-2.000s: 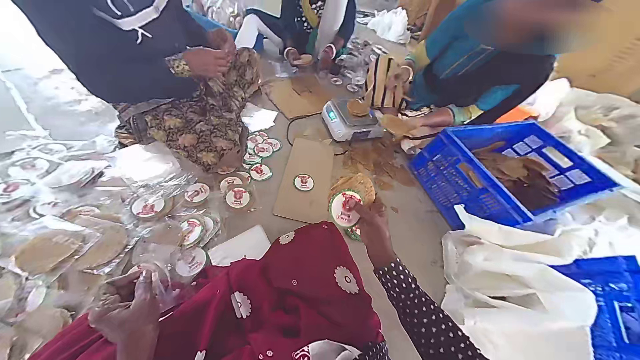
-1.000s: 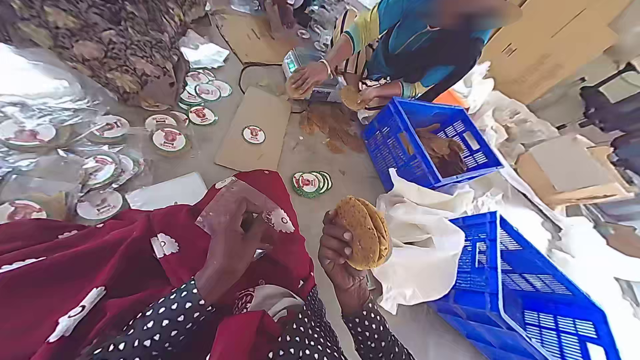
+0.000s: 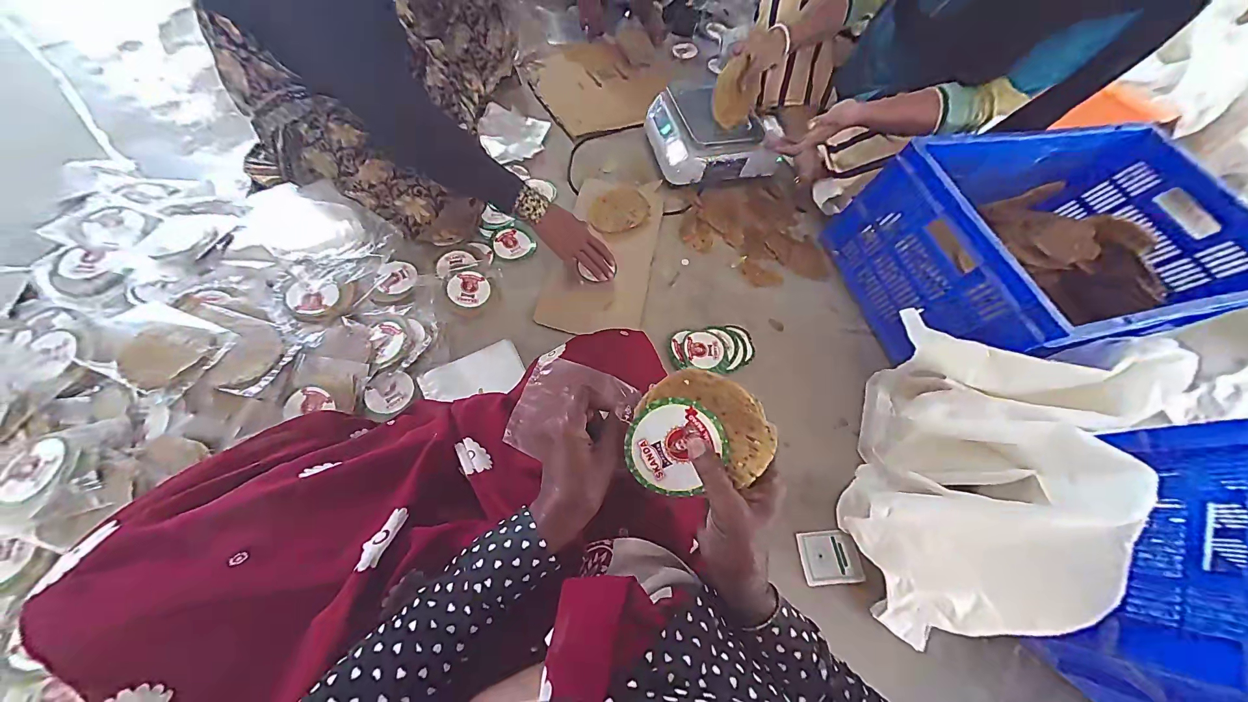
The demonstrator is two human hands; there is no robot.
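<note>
My right hand [image 3: 736, 517] grips a stack of thin round flatbreads [image 3: 746, 429], its thumb pressing a round paper label [image 3: 673, 447] with a green rim against the front. Close on the left, my left hand [image 3: 575, 468] holds a clear plastic bag [image 3: 556, 405] beside the flatbreads. Just beyond, several round labels [image 3: 710, 348] lie overlapping on the floor. A cardboard sheet [image 3: 609, 292] farther off bears one flatbread [image 3: 619, 210] and a label partly covered by a co-worker's hand [image 3: 582, 244].
Many bagged flatbreads [image 3: 161, 353] spread over the floor at left. A digital scale [image 3: 707, 136] stands beyond, near another co-worker's hands [image 3: 829, 127]. Blue crates [image 3: 975, 278] and white cloth or sacking [image 3: 1004, 526] are at right. Loose brown pieces [image 3: 760, 229] lie by the scale.
A round label is now against the flatbreads in my right hand; one second ago they showed without it. A co-worker's hand has come over the cardboard, where a flatbread now lies.
</note>
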